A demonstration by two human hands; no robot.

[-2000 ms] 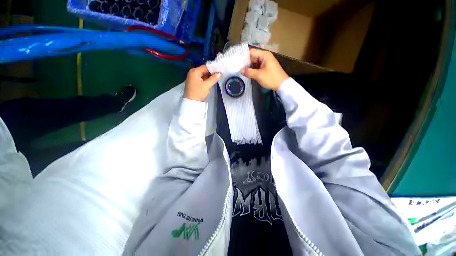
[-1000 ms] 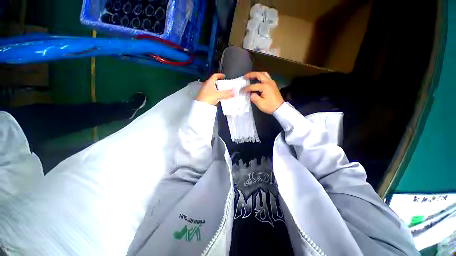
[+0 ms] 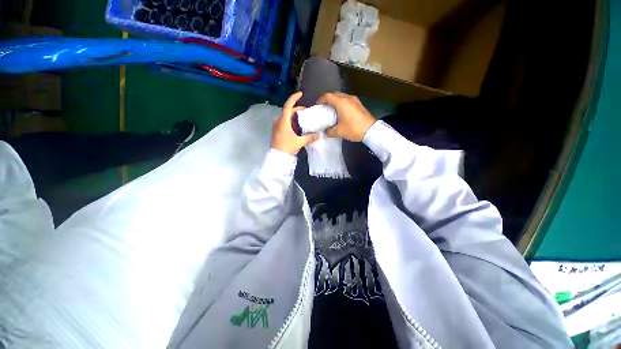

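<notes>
A small white foam bundle (image 3: pixel 316 118) is held upright between my two hands above my lap. No black part shows in it. My left hand (image 3: pixel 290 127) grips its left side, thumb below and fingers above. My right hand (image 3: pixel 348 117) closes around its right side. White foam sheet strips (image 3: pixel 328 158) hang below the bundle over my black top, their jagged ends towards me.
The open carton (image 3: pixel 402 41) ahead right holds white wrapped parts (image 3: pixel 354 33) at its left. The blue tote (image 3: pixel 231 27) ahead left holds black parts (image 3: pixel 178 15). A film-wrapped trolley handle (image 3: pixel 122 56) crosses left. A large white foam mass (image 3: pixel 150 238) lies at my left.
The black part seen on the foam two seconds ago is now out of sight. The foam has gone from a loose sheet to a compact bundle, and both hands have closed around it.
</notes>
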